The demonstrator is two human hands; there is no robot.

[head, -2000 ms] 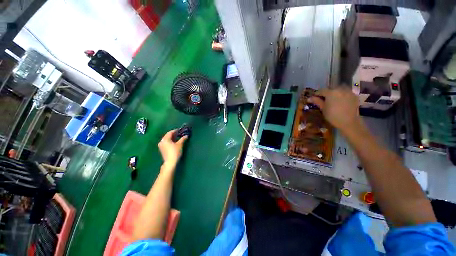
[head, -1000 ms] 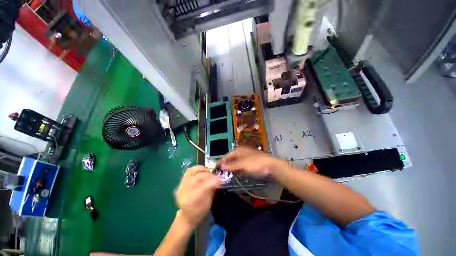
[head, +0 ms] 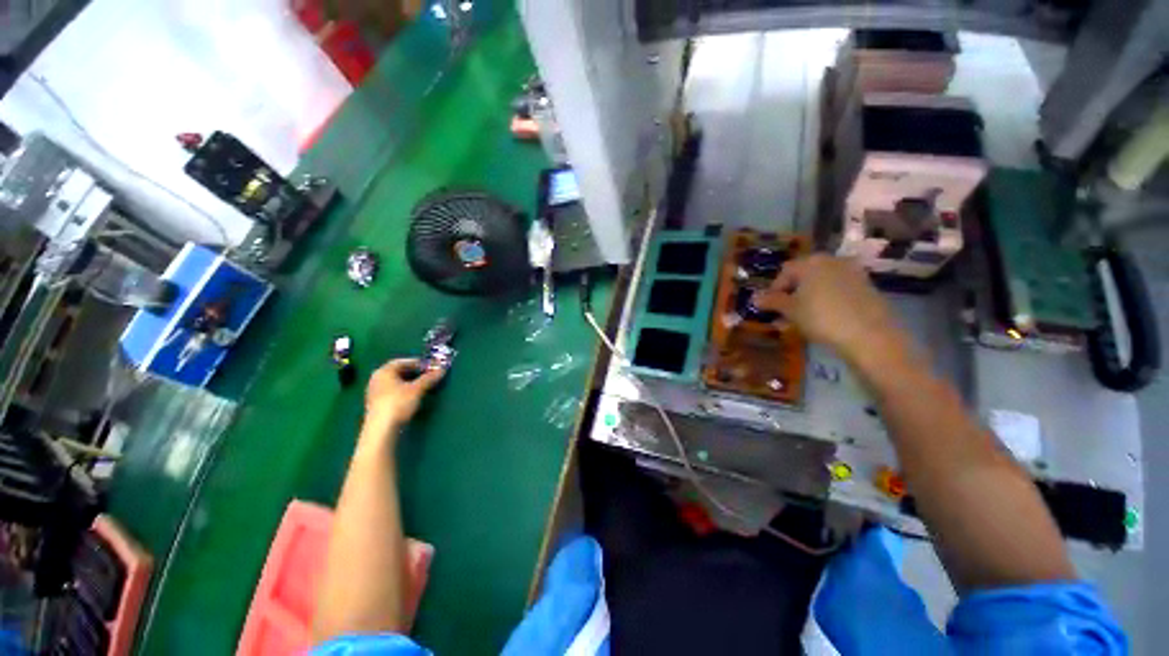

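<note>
My right hand (head: 820, 301) is at the middle of the orange-brown loading fixture (head: 754, 365), its fingers on a dark round assembly (head: 756, 303) in the middle pocket. Another dark assembly (head: 765, 260) sits in the far pocket. The near part of the fixture shows no dark assembly. The green cover plate (head: 645, 305) with three dark windows lies left of the fixture. My left hand (head: 395, 391) is over the green bench with its fingers on a shiny dark assembly (head: 439, 346); whether it is lifted is unclear.
A black fan (head: 469, 244) stands beyond my left hand. Clear scraps (head: 541, 372) lie near the bench edge. A salmon-pink foam tray (head: 285, 564) is under my left forearm. The pink-beige feeder (head: 913, 192) stands right of the fixture. A cable (head: 667, 423) crosses the machine's front edge.
Both hands were together near the fixture's front end. They have parted: my left hand has moved to the bench assembly, my right hand to the middle pocket. The view has swung left.
</note>
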